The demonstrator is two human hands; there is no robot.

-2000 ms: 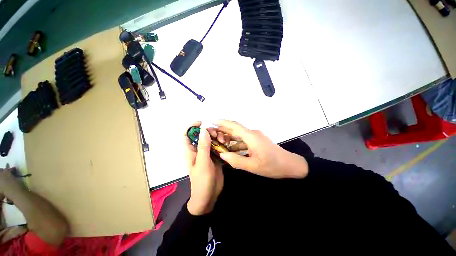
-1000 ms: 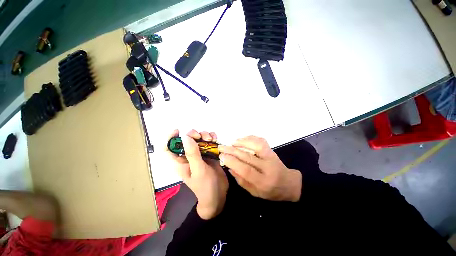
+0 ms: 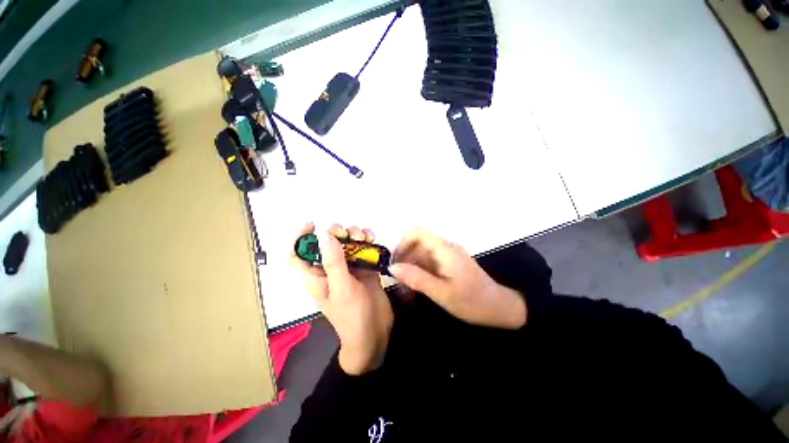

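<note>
My left hand (image 3: 350, 307) holds an open black housing (image 3: 386, 262) over the table's front edge. A green circuit board (image 3: 307, 247) shows at the housing's left end, and a yellow-orange insert (image 3: 362, 253) with dark lines shows towards its right end. My left thumb lies across the housing between them. My right hand (image 3: 396, 266) is at the housing's right end, with thumb and fingertips close to or touching it. Whether it pinches anything small cannot be told.
A pile of open units (image 3: 245, 130) with cables lies at the left of the white tabletop (image 3: 536, 173). A closed unit (image 3: 332, 103), stacked covers (image 3: 458, 52) and a single cover (image 3: 465, 137) lie behind. More stacks stand on cardboard (image 3: 164, 285). A person's arm (image 3: 52, 368) is at left.
Over the two seconds, the housing has moved left and turned to show more of its yellow insert. My right fingers have drawn back from over it to its right end.
</note>
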